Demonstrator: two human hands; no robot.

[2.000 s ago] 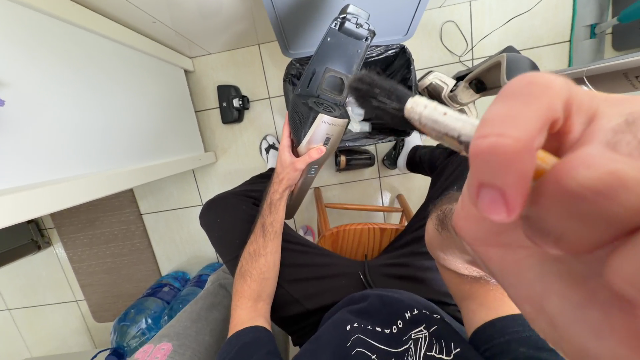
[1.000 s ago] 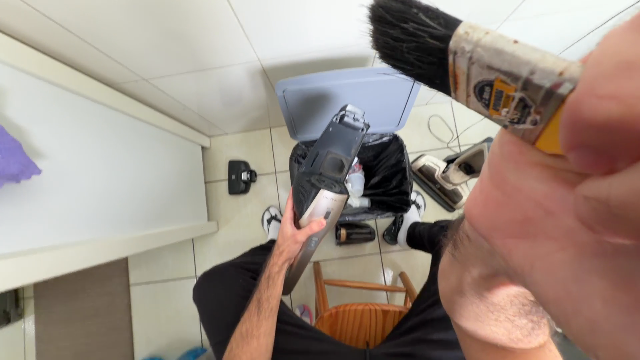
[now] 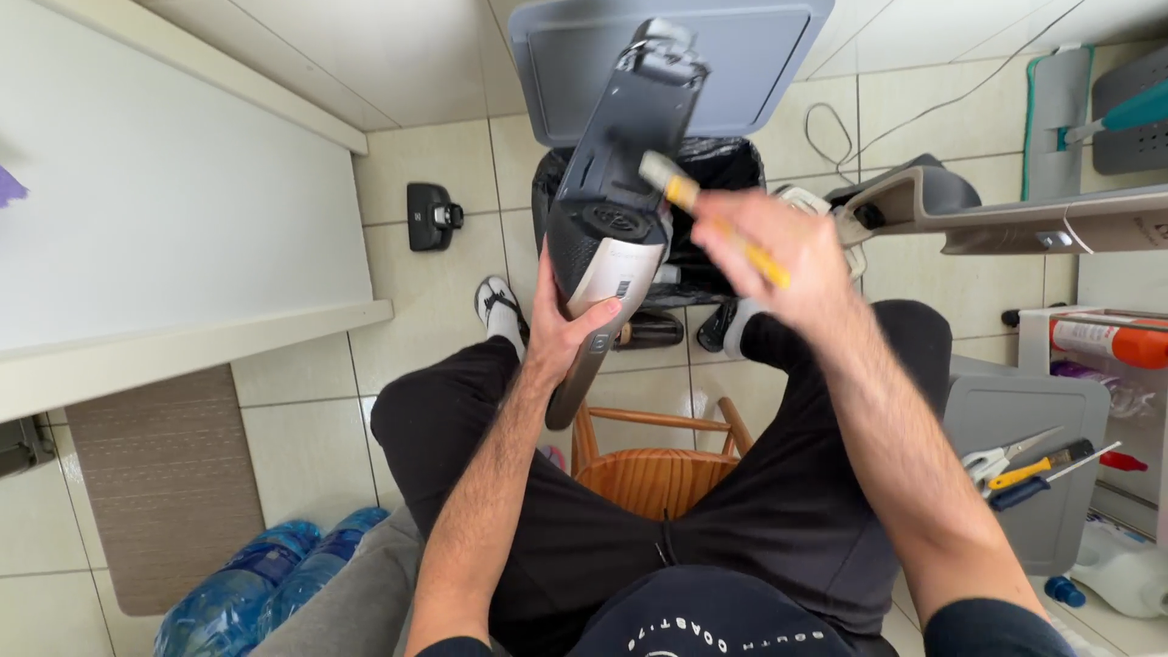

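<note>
My left hand (image 3: pixel 568 330) grips the lower body of a handheld vacuum cleaner (image 3: pixel 630 137), which tilts up over the open bin. The vacuum's dark hollow part faces me, with a round vented piece below it. In my right hand (image 3: pixel 776 246) is a paintbrush (image 3: pixel 683 192) with a yellow handle, blurred by motion. Its bristle end is at the hollow part; whether it touches cannot be told. Beneath the vacuum stands a bin lined with a black bag (image 3: pixel 721 164), its grey lid (image 3: pixel 776 55) swung back.
A small black vacuum nozzle (image 3: pixel 429 216) lies on the tiles at left. A dark cylindrical part (image 3: pixel 659 330) sits between my feet. The beige vacuum body (image 3: pixel 1013 219) stands at right. Scissors (image 3: pixel 999 461) and screwdrivers (image 3: pixel 1040 465) rest on a grey lid. Water bottles (image 3: pixel 237 584) are at lower left.
My right hand has moved from close before the camera to the vacuum, bringing the paintbrush with it. My left hand keeps its hold on the vacuum.
</note>
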